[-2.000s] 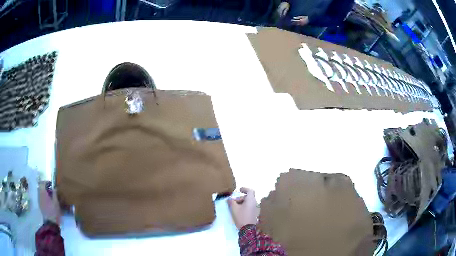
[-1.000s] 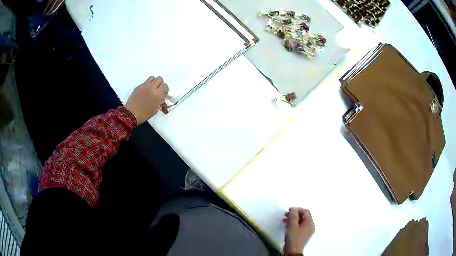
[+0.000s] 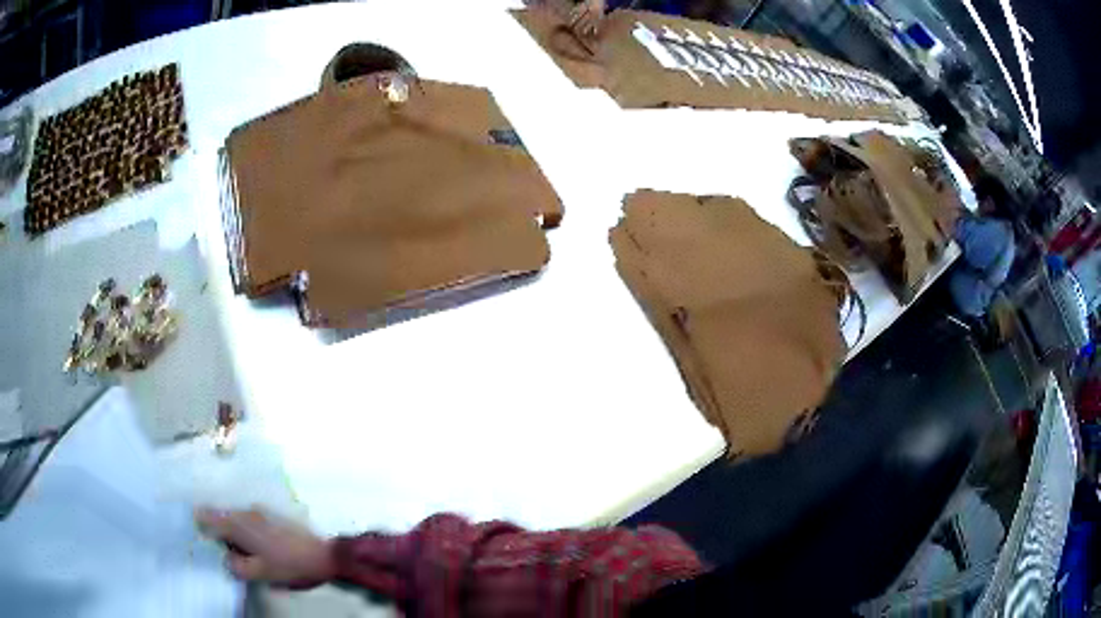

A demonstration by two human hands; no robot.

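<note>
My right hand [image 3: 268, 546], with a red checked sleeve reaching in from the right, is low at the left. Its blurred fingertips meet the edge of a pale white sheet [image 3: 97, 519], which looks raised and tilted; whether they grip it cannot be told. My left hand is out of the picture. A single shiny fitting with a brown tab [image 3: 226, 426] lies on the grey sheet [image 3: 181, 272] just above the hand. A heap of loose fittings [image 3: 121, 324] lies further up on that sheet.
A stack of brown bag panels [image 3: 398, 199] lies beyond, handle upright. Unworked panels [image 3: 737, 308] and a handle bundle [image 3: 875, 205] are at right. Rows of fittings [image 3: 109, 151] are far left. White pieces [image 3: 773, 66] lie on brown sheet, with another person's hand [image 3: 586, 17] near them.
The view has swung back over the table. The pale sheet, flat before, now looks raised. My left hand has left the picture; my right hand is now by the sheet's edge.
</note>
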